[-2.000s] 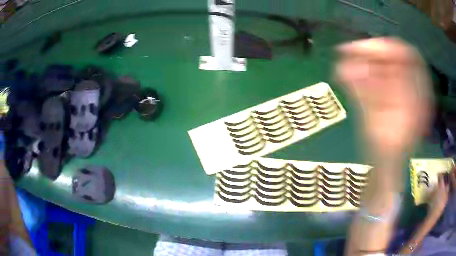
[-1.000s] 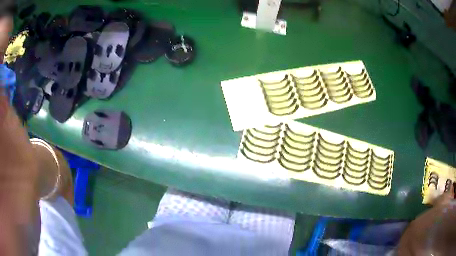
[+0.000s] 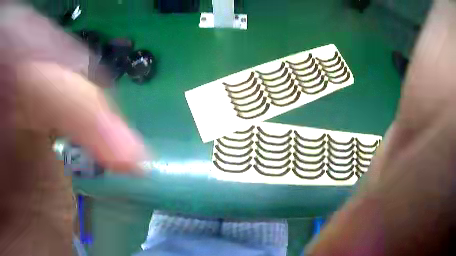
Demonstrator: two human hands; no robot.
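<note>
Two release-paper sheets with columns of black crescent strips lie on the green surface. The upper sheet (image 3: 205, 112) is tilted, with a blank left end, and overlaps the lower sheet (image 3: 300, 180). My left hand (image 3: 75, 105) is large and blurred at the left, close to the camera, with a finger pointing down to the right. My right hand or forearm (image 3: 410, 165) is a large blur at the right and covers the lower sheet's right end. Whether either hand holds anything cannot be told. A dark slotted plate (image 3: 80, 162) shows partly behind my left hand.
A round black part (image 3: 140, 65) lies beside dark parts at upper left; my left hand hides most of the pile. A white metal post (image 3: 223, 19) stands at the far middle. The green bench's near edge (image 3: 200, 202) runs above the wearer's lap.
My left hand has moved inward from the left edge, over the pile. My right hand or forearm has come in large at the right. The view has shifted, so the sheets appear further left.
</note>
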